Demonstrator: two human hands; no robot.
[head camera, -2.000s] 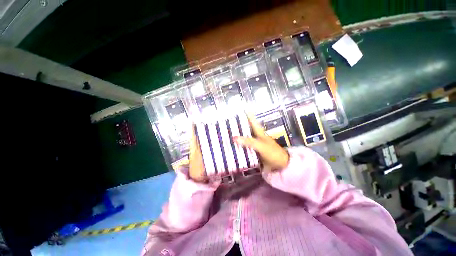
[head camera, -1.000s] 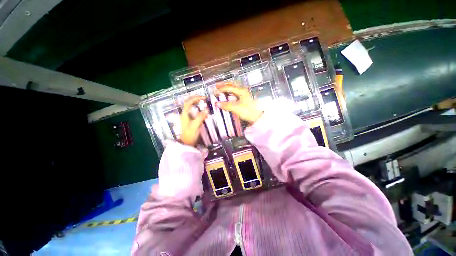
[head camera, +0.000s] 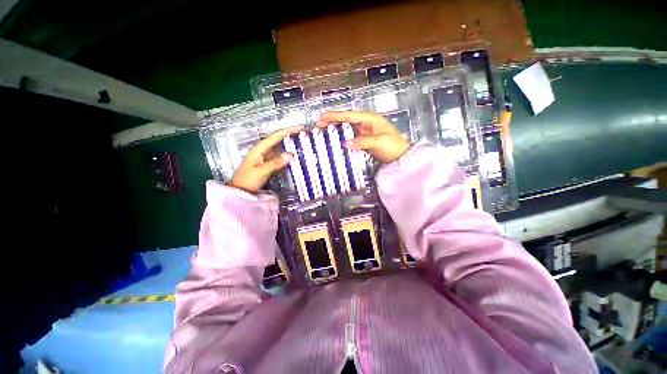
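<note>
A handful of phone units (head camera: 324, 162) stands side by side, seen as white-pink and dark stripes, above a clear blister tray (head camera: 219, 139). My left hand (head camera: 263, 162) holds the row from its left side, and my right hand (head camera: 371, 136) holds it from the right, fingers over the far edge. Gold-faced phone units with dark screens (head camera: 317, 253) lie in the tray's near pockets, below the hands. More black-faced units (head camera: 448, 109) lie in clear trays to the right and behind. Strong glare hides parts of the tray.
A brown board (head camera: 402, 29) lies behind the trays. A white paper slip (head camera: 534, 88) and a yellow-orange tool (head camera: 506, 123), partly hidden, are to the right. A small red-black part (head camera: 167, 172) lies on the green surface at left. Grey-white machinery (head camera: 611, 307) stands at the lower right.
The row of units was held near the tray's near edge, then moved away from my body over the tray. Gold-faced units in the near pockets came into view. My hands have spread around the row's far end.
</note>
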